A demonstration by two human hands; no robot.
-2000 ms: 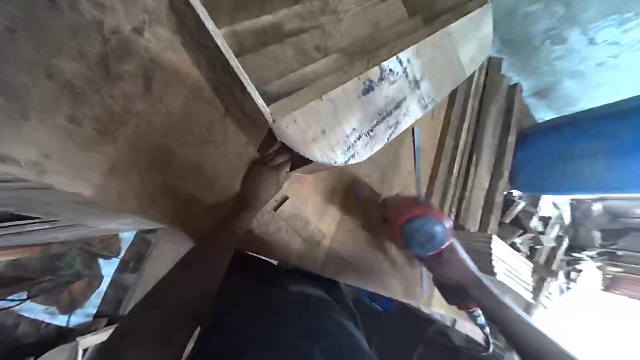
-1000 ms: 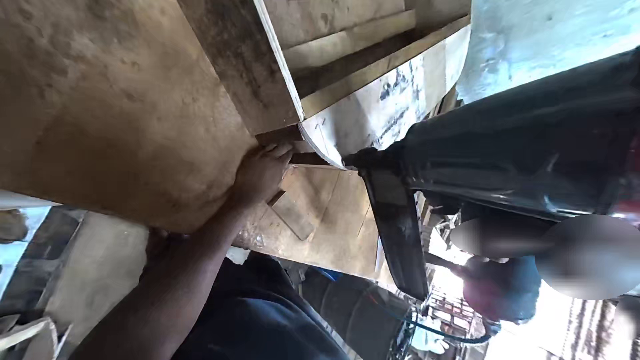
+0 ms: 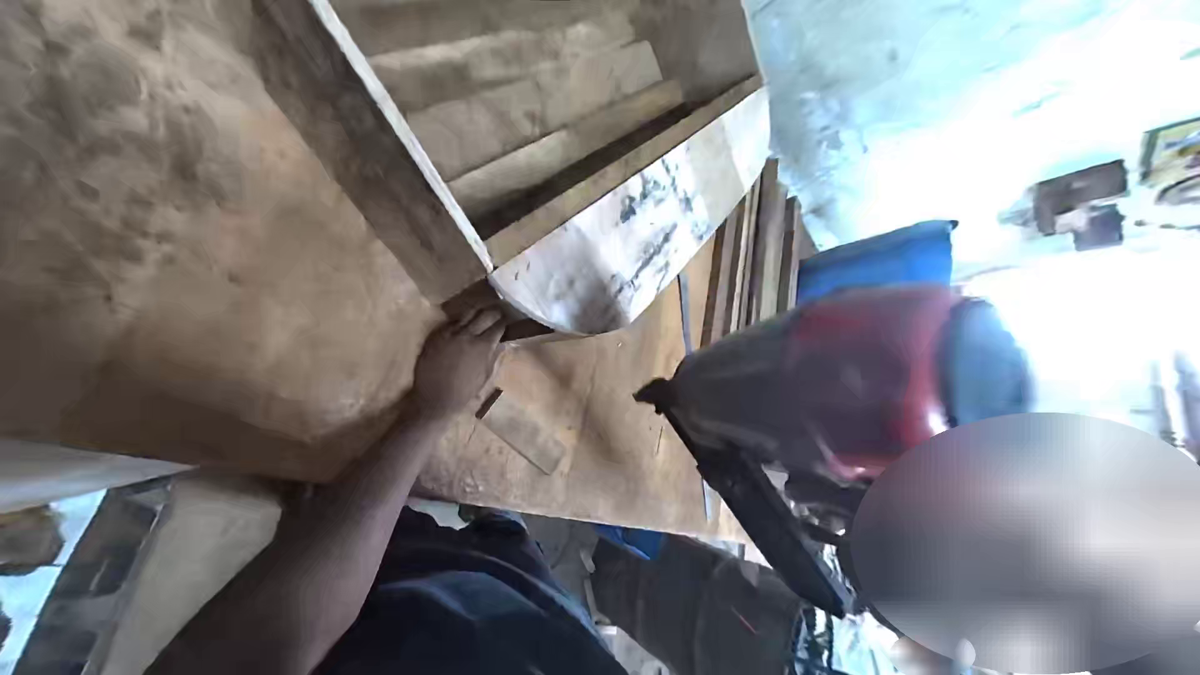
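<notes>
My left hand [image 3: 459,361] presses its curled fingers on a short dark wooden strip [image 3: 527,329] at the corner where an upright board [image 3: 375,169] meets a curved, pale wooden panel [image 3: 600,272]. A red and black nail gun [image 3: 825,375], probably pneumatic, is raised at the right, close to the camera, its nose pointing left and clear of the wood. A blurred patch covers its rear and the place of my right hand, so the grip itself is hidden. A small flat wood offcut [image 3: 523,433] lies on the plywood surface [image 3: 609,403] below the panel.
Slats or boards [image 3: 755,253] are stacked behind the curved panel, beside a blue object [image 3: 877,258]. A large plywood sheet [image 3: 216,253] rises at the left. A dark barrel-like container [image 3: 694,591] stands below the plywood's near edge.
The nail gun, low over the plywood two seconds ago, has come up close to the camera. A second ago its nose was against the curved panel; now it is away from it. My left hand stays at the corner.
</notes>
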